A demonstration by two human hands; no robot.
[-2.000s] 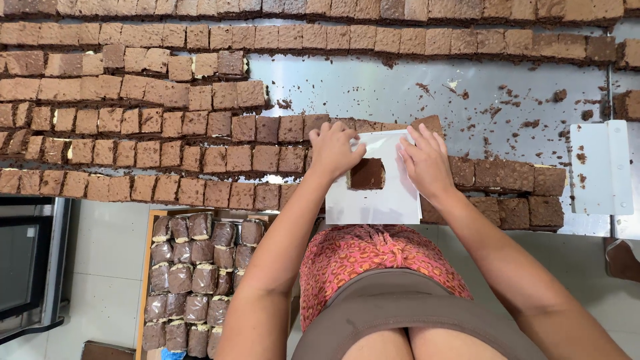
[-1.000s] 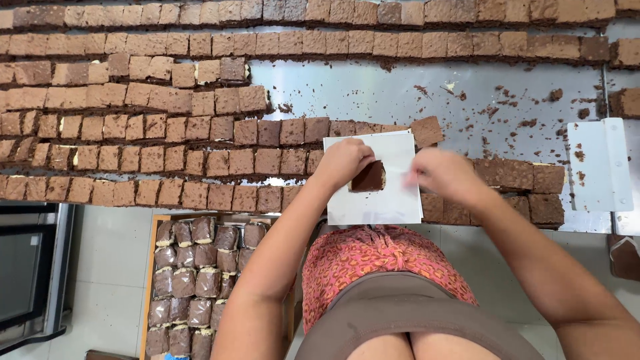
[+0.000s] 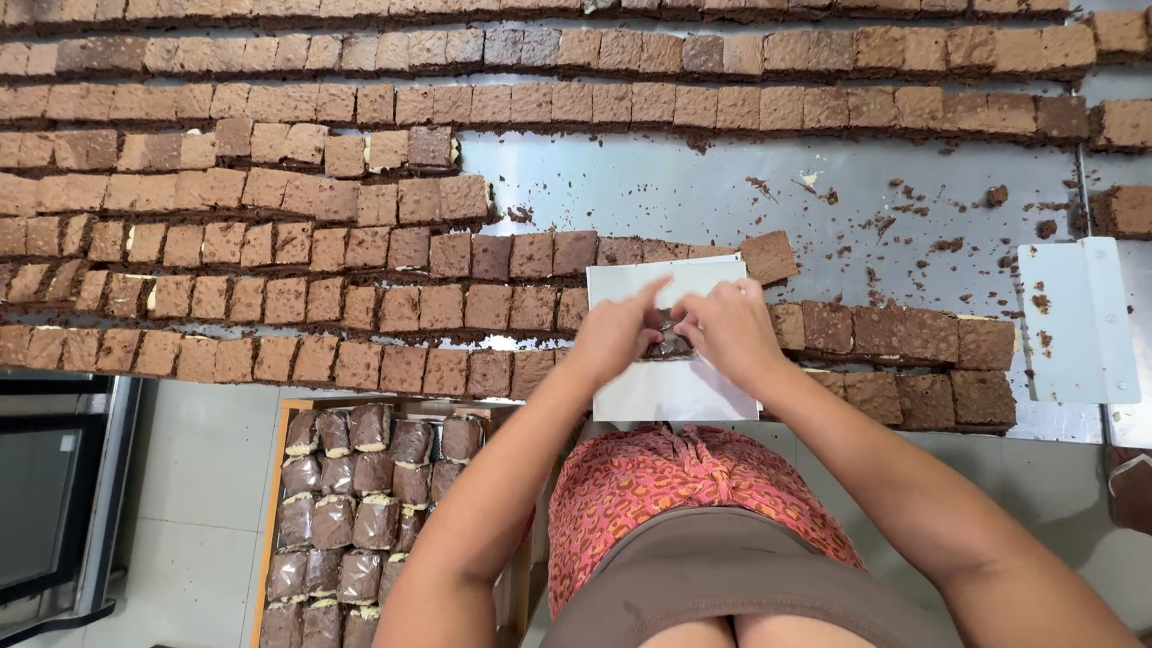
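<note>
Both my hands are over a chocolate cake square [image 3: 668,344], which lies on a stack of white sheets [image 3: 677,396]. Shiny clear film shows over the part of the square between my fingers. My left hand [image 3: 623,331] bends its fingers at the square's left side, with the index finger stretched forward and blurred. At the right side, my right hand [image 3: 729,328] has thumb and fingers pinched on the film. My fingers hide much of the square. Beneath the sheets run rows of cake squares [image 3: 447,373], some with pale filling at their edges.
Long rows of cake squares [image 3: 531,103] cross the metal table [image 3: 630,193], with crumbs strewn at the right. A white scraper-like plate [image 3: 1075,324] lies near the right edge. A wooden crate [image 3: 273,504] of film-wrapped squares stands below the table at lower left.
My right hand, out to the right of the square one second ago, has come back to it. Clear film now covers the square, which lay bare-looking between my hands earlier.
</note>
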